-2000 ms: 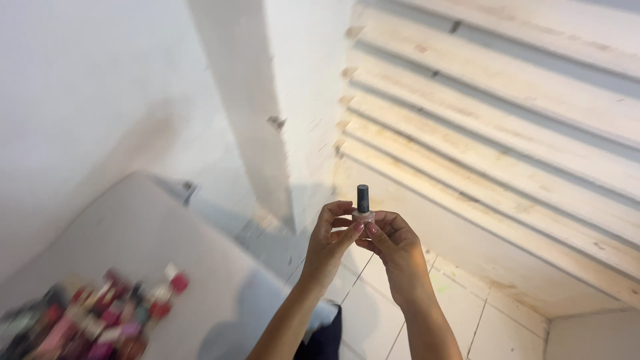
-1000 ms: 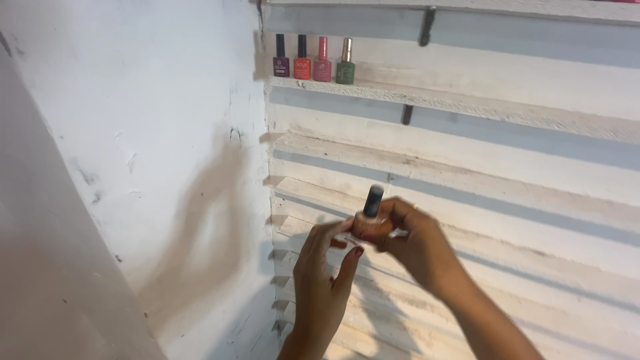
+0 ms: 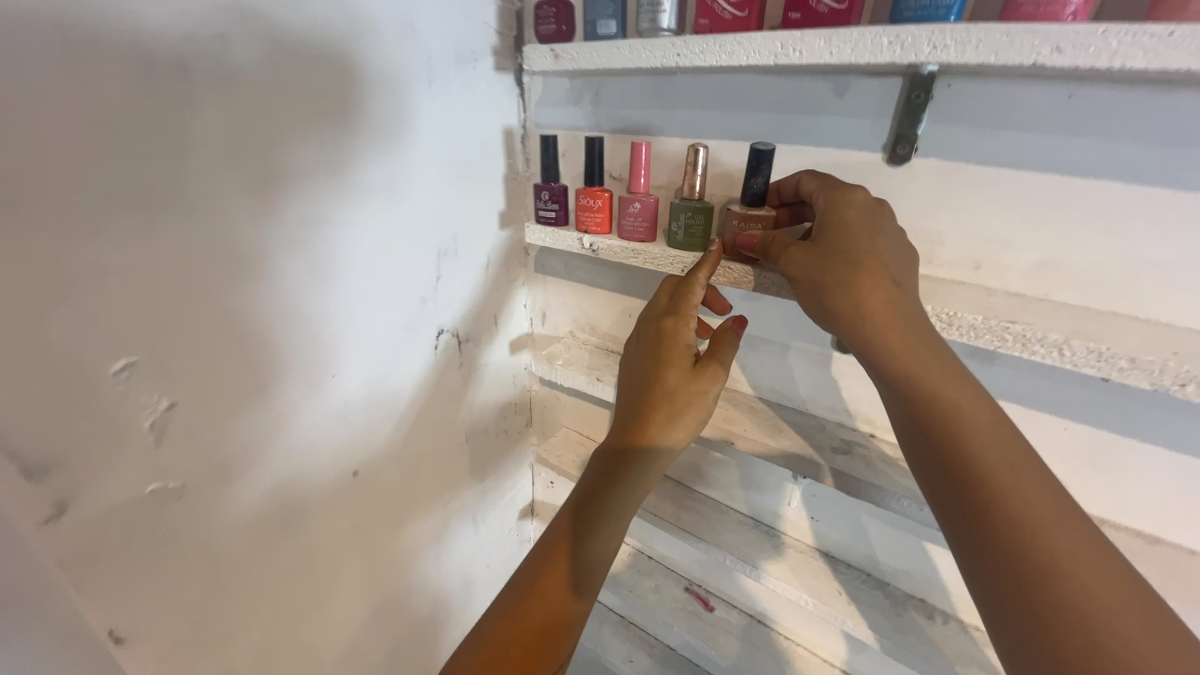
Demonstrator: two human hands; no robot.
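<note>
My right hand (image 3: 844, 248) grips a brown nail polish bottle (image 3: 752, 202) with a black cap, upright at the white shelf (image 3: 637, 253). Just left of it stands a green bottle (image 3: 691, 202) with a rose-gold cap. Farther left in the same row are a pink bottle (image 3: 638, 202), an orange bottle (image 3: 594, 197) with a black cap and a dark purple bottle (image 3: 550, 192) with a black cap. My left hand (image 3: 670, 352) is below the shelf edge, its index fingertip raised between the green and brown bottles. It holds nothing, and its fingers are apart.
On the shelf above (image 3: 844, 47) stand several more polish bottles, cut off by the frame's top. A metal bracket (image 3: 909, 114) hangs under that shelf. More white shelves (image 3: 581, 370) run below, and a scuffed white wall (image 3: 281, 281) closes the left side.
The brown bottle, held in front of the shelves before, is now at the shelf beside the green one. My left hand has let go of it. The view has moved from the floor and bed to the shelves.
</note>
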